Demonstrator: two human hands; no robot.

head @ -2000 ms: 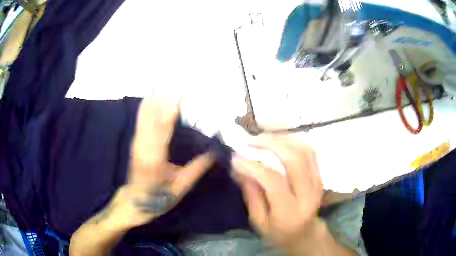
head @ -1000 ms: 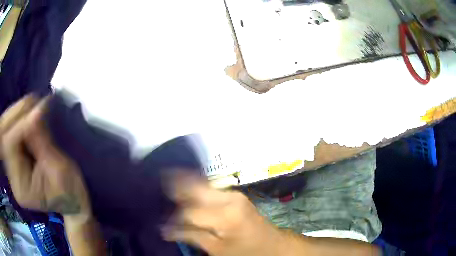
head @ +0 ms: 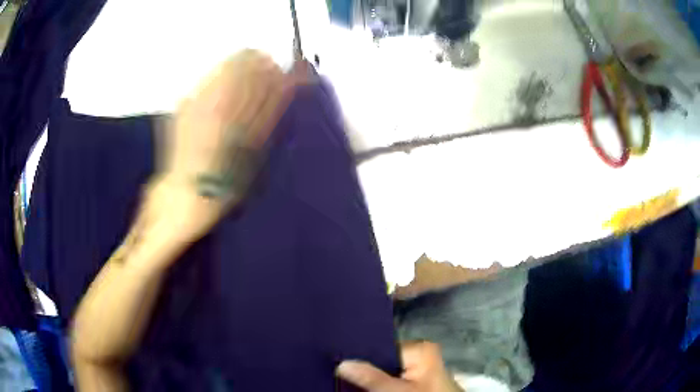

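Note:
A dark navy garment panel (head: 299, 253) lies over the front of the white table and hangs down past its edge. My left hand (head: 230, 107) is blurred at the panel's far end; its fingertips hold the cloth's top corner, left of the machine bed. My right hand (head: 407, 373) is at the bottom, partly cut off by the picture's edge. It pinches the panel's right edge, thumb on top. The panel's right edge runs fairly straight between the two hands.
The sewing machine's needle area (head: 457, 23) is at the top, partly cut off. Scissors with red and yellow handles (head: 614, 111) lie right of it. The worn table edge (head: 453, 274) has a yellow patch (head: 643, 212). A blue basket (head: 619, 264) and dark cloth are below right.
My left hand has moved right and up toward the machine with the cloth. My right hand has moved down and right. The bunched panel is now spread out between them.

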